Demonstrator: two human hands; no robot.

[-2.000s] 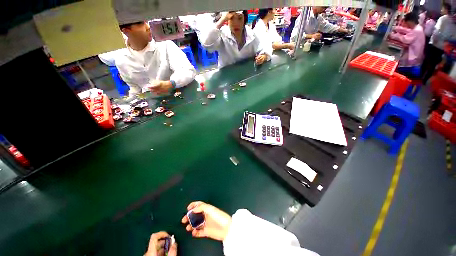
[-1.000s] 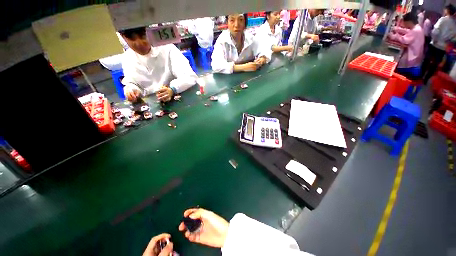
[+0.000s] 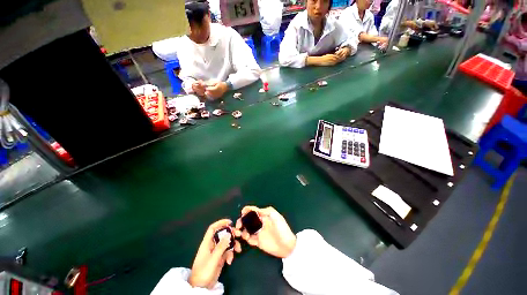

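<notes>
My left hand [image 3: 212, 253] is at the bottom centre, its fingers around a small smartwatch unit [image 3: 224, 237] with a white patch on its face and a dark rim. My right hand [image 3: 268, 231] is just right of it and holds a dark rounded-square screen module [image 3: 252, 222] between thumb and fingers. The two hands are side by side, nearly touching, over the green bench [image 3: 173, 190]. Whether the two pieces are joined by anything cannot be told.
A black foam board [image 3: 358, 193] at right bears a calculator [image 3: 342, 144], a white sheet [image 3: 416, 140] and a slip [image 3: 392, 200] with a pen. A power supply [image 3: 23, 285] is bottom left. Units [image 3: 205, 114] lie beside a red tray [image 3: 153, 109]. People in white sit across.
The view has swung left, bringing the power supply in. Both hands have come up and closer together, and more of the left hand and sleeve shows. Each hand still holds its piece.
</notes>
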